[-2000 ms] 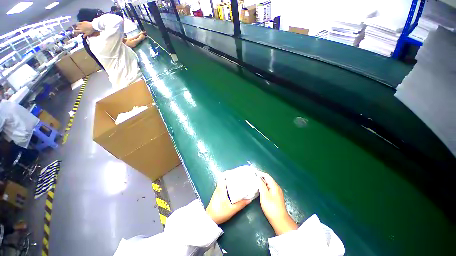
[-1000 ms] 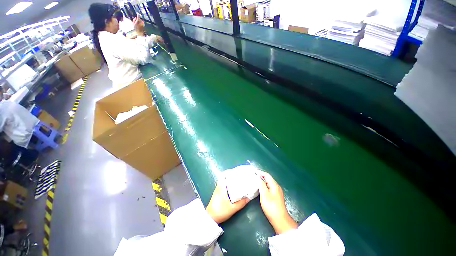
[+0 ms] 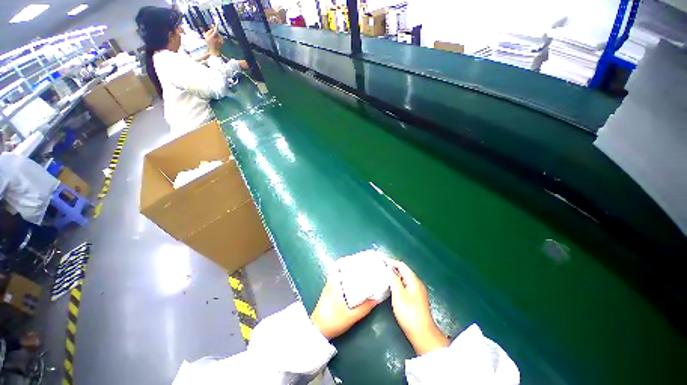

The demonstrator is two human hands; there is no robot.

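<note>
A white roll (image 3: 364, 277), short and thick, is held between my two hands just above or on the green bench surface (image 3: 294, 177). My left hand (image 3: 337, 310) holds it from the left and below. My right hand (image 3: 411, 302) holds its right side, fingers bent against it. The hands cover parts of its sides, and its core hole does not show. White sleeves cover my forearms.
An open cardboard box (image 3: 215, 210) with white material inside stands left of the bench. A person (image 3: 184, 83) in white stands beyond it. A faint pale patch (image 3: 556, 251) lies on the darker green belt at right. Grey-white sheets (image 3: 648, 128) hang at the right edge.
The pale patch on the belt has moved right and nearer. The person beyond the box has turned and lowered an arm from the head. My hands and the white roll have barely moved.
</note>
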